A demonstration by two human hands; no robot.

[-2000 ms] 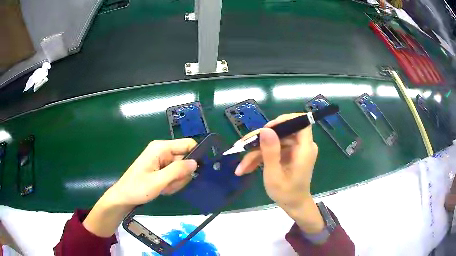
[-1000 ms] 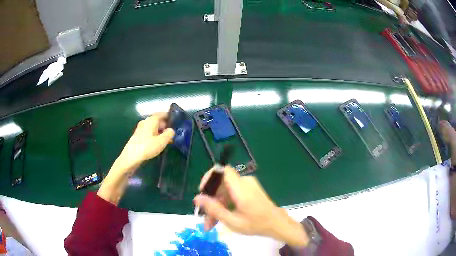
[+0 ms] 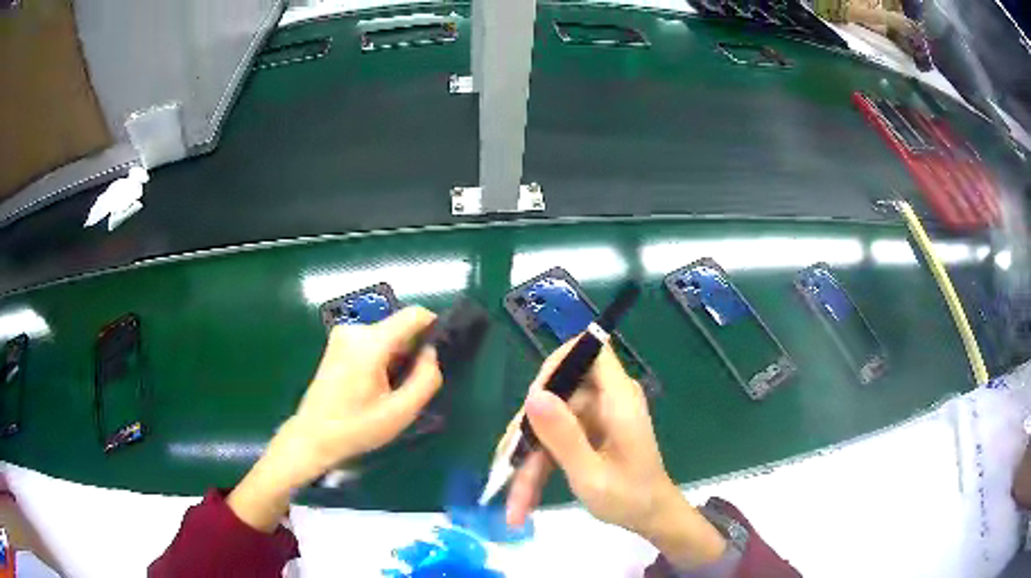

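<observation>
My left hand (image 3: 367,395) grips a dark phone middle frame (image 3: 458,336), blurred and tilted; its lower part is largely hidden by the hand. My right hand (image 3: 599,440) holds a pointed hand tool (image 3: 574,367) like a pen, its black handle up and silver tip down. The tip is at a blurred piece of blue film (image 3: 481,508), just above the heap of removed blue film (image 3: 447,555) on the white surface. Whether the tip grips that piece I cannot tell.
Frames with blue film lie on the green mat: one behind my left hand (image 3: 362,303), one behind my right hand (image 3: 551,303), two further right (image 3: 715,296) (image 3: 831,296). Darker frames (image 3: 120,378) lie left. A grey post (image 3: 503,113), red tray (image 3: 933,164) and yellow strip (image 3: 944,288) stand beyond.
My left hand has moved right and lifted a frame off the mat. The tool in my right hand now points down at the blue film heap. The view has shifted slightly.
</observation>
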